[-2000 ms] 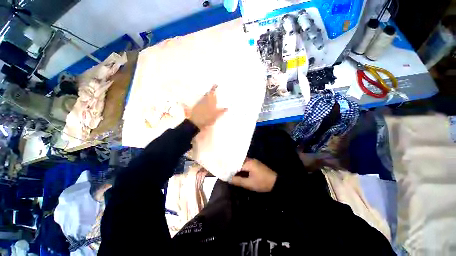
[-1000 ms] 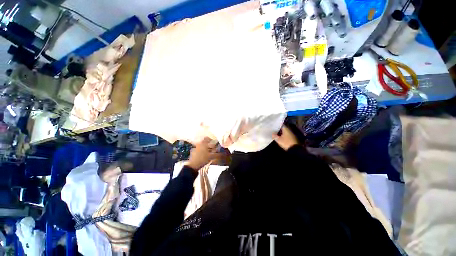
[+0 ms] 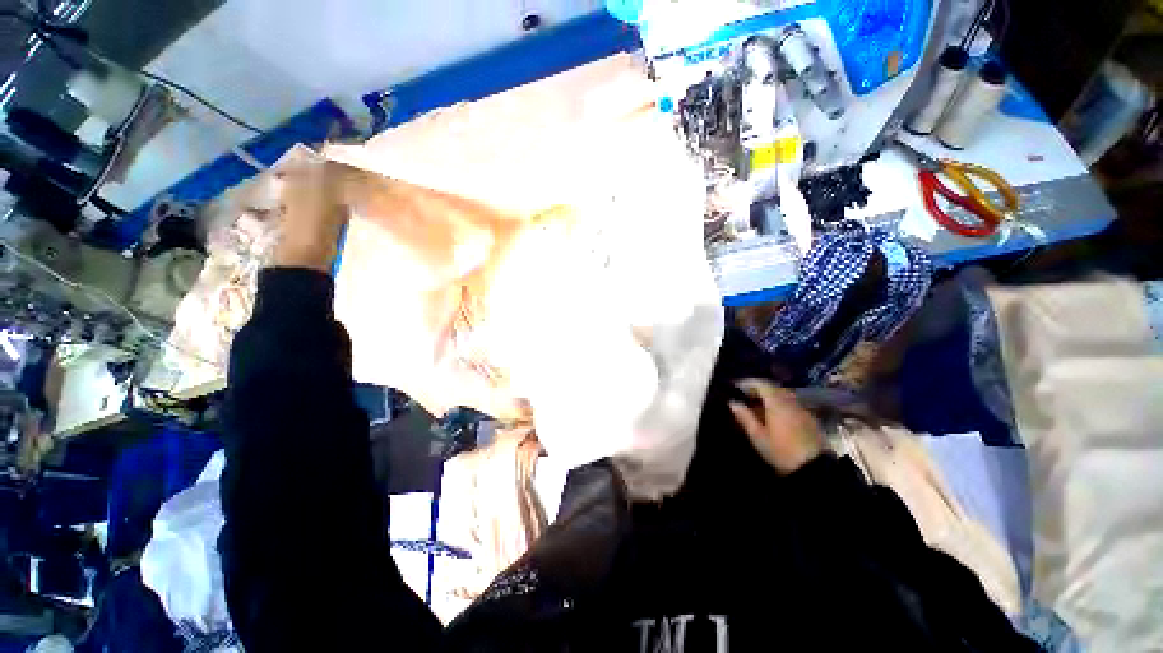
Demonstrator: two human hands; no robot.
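Observation:
Pale peach fabric panels (image 3: 561, 293) lie on the table left of the overlock machine (image 3: 765, 115), washed out to white in the middle. The top panel is rumpled and its lower end hangs over the table edge toward my lap. My left hand (image 3: 310, 211) is at the far left corner of the fabric, on a lifted, folded-back edge; it seems to pinch that edge, with the fingertips blurred. My right hand (image 3: 781, 427) is below the table edge, right of the hanging fabric, fingers apart and holding nothing visible.
Gingham strips (image 3: 852, 293) bunch below the machine front. Scissors (image 3: 965, 198) and thread cones (image 3: 959, 102) are at the table's right. A folded beige bundle (image 3: 1090, 447) lies far right. Crumpled peach pieces (image 3: 223, 287) are at left. Peach cloth (image 3: 497, 504) lies on my lap.
My left hand has moved from the near fabric edge up to the far left corner, lifting the fabric there. My right hand has come off the fabric and moved slightly down and right.

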